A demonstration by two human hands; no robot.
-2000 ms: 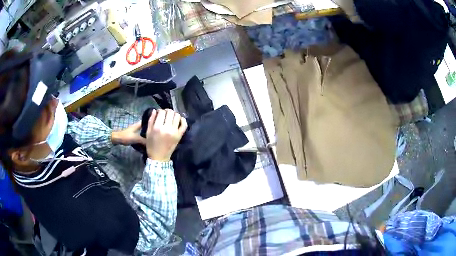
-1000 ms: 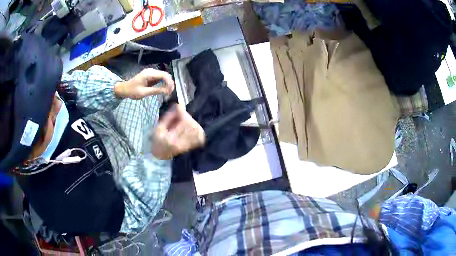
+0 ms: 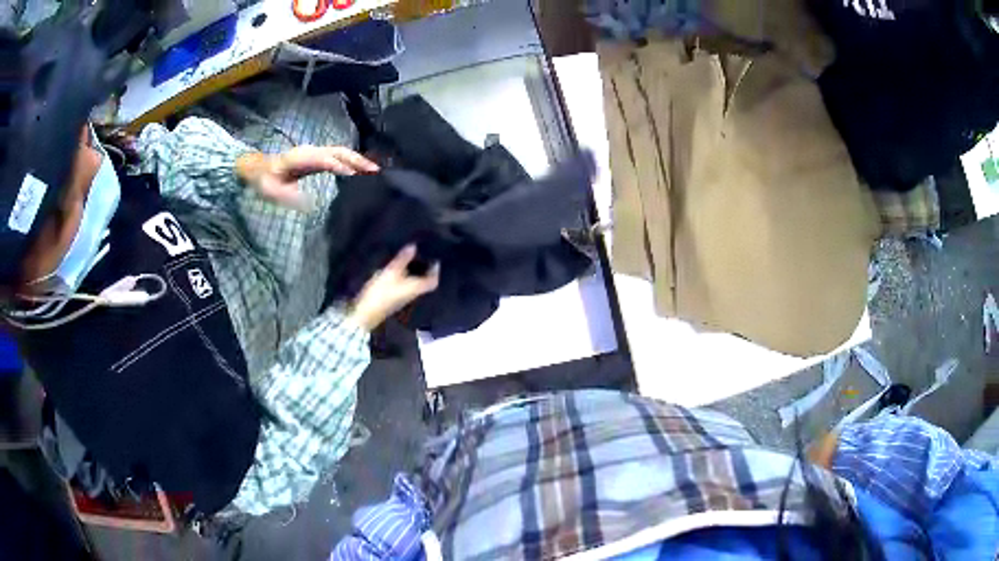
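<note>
A black garment piece (image 3: 482, 236) lies bunched over the white-topped board (image 3: 515, 356). A coworker at the left has both hands at its near side; its upper part is blurred. A khaki cut panel stack (image 3: 756, 219) lies flat to the right, its curved edge toward me. My left hand is not in view; only my striped left sleeve (image 3: 386, 528) shows at the bottom. A small skin-coloured patch beside my striped right sleeve looks like part of my right hand (image 3: 824, 448); its fingers are hidden.
The coworker (image 3: 142, 329) sits close at the left. Orange-red scissor handles (image 3: 323, 6) lie on the machine table at the top edge. Dark cloth (image 3: 904, 99) is heaped at the upper right. Pale strips (image 3: 833, 384) lie on the floor. My plaid apron (image 3: 613, 471) fills the bottom.
The coworker's hands have moved apart and onto the black garment piece, which has spread and shifted. The view has moved, so the scissors sit nearer the top edge.
</note>
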